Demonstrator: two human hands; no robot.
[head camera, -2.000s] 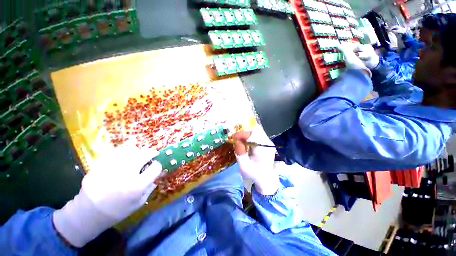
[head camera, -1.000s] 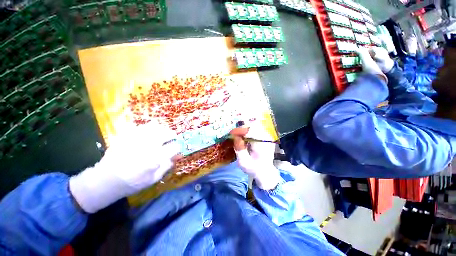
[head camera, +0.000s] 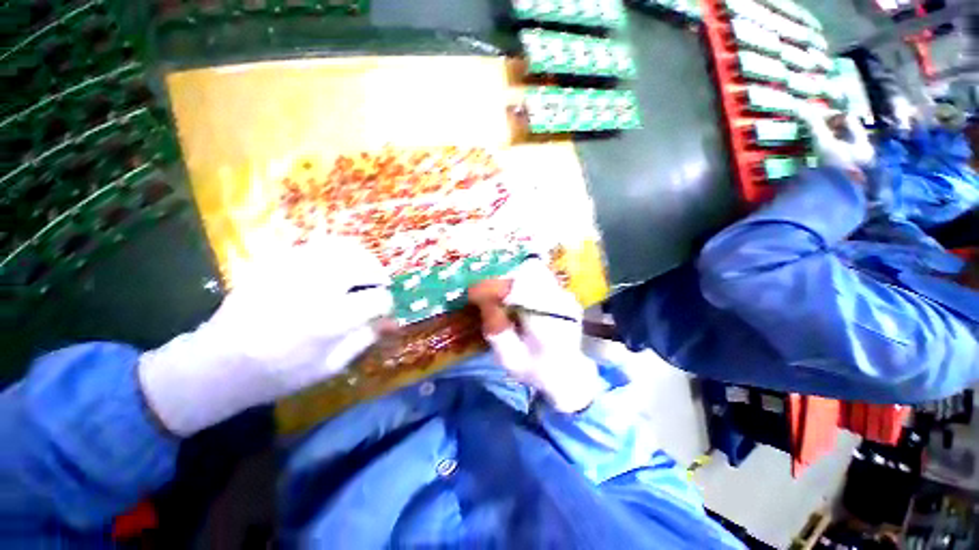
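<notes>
A narrow green PCB panel (head camera: 446, 286) with small white patches lies between my two hands, low over the yellow mat (head camera: 344, 102). My left hand (head camera: 285, 328), in a white glove, holds the panel's left end. My right hand (head camera: 526, 328), gloved with bare fingertips, is at the panel's right end. A thin dark tool, seemingly tweezers (head camera: 545, 314), sticks out to the right from the right hand; its tip is hard to see. Many small orange-red parts (head camera: 365, 193) lie scattered on the mat behind the panel, with glossy whitish streaks among them. More lie in front of it.
Dark-faced panels (head camera: 75, 140) stand in rows at left. A column of pale-patched panels (head camera: 583, 110) lies beyond the mat's right corner. A person's blue sleeve (head camera: 816, 279) reaches to a red tray (head camera: 741, 129) of panels at right. Red trays (head camera: 813, 430) are stacked on the floor.
The view has shifted, so the mat sits higher in the picture. The panel's face shows green again after looking washed out. The neighbour's hands have moved along the red tray.
</notes>
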